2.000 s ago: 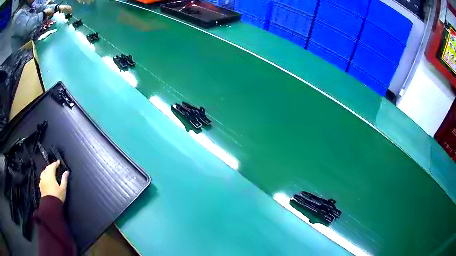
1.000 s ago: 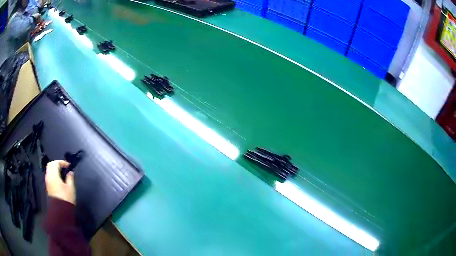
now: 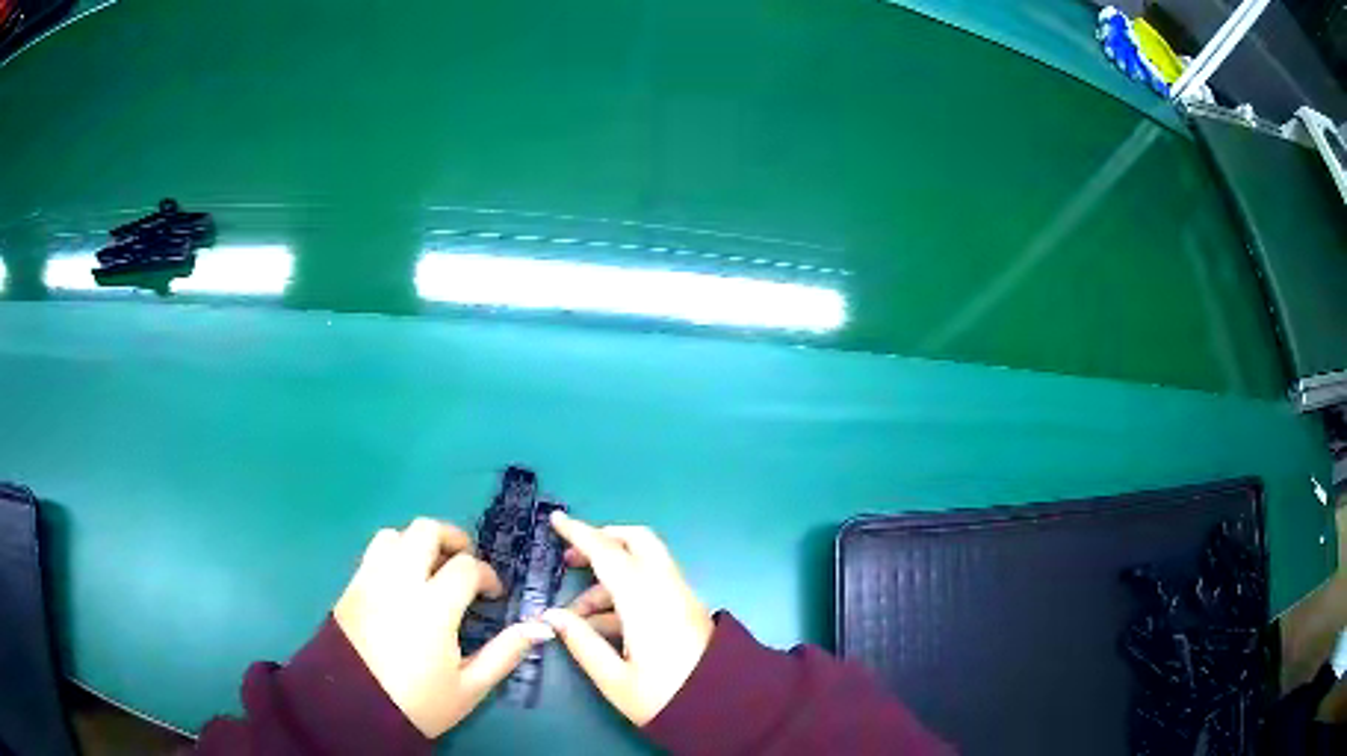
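Several long black plastic parts (image 3: pixel 516 524) lie side by side as a small bundle on the teal-green worktop in front of me, pointing away from me. My left hand (image 3: pixel 429 613) holds the left side of the bundle, with its thumb across the near part. My right hand (image 3: pixel 628 606) holds the right side with fingers and thumb. Both thumb tips meet over the bundle. The fingers hide part of it, so I cannot tell how the parts sit against each other.
A finished-looking bundle (image 3: pixel 155 244) lies on the green conveyor belt (image 3: pixel 621 148) at the upper left. The right-hand tray (image 3: pixel 946 591) has black parts (image 3: pixel 1204 635) heaped at its far right. The left-hand tray's edge (image 3: pixel 21 591) shows at lower left. A blue and yellow item (image 3: pixel 1140 52) is at the upper right.
The view has swung right, away from the left-hand tray. My left hand has left that tray and is now at the bundle on the worktop. My right hand has come into view.
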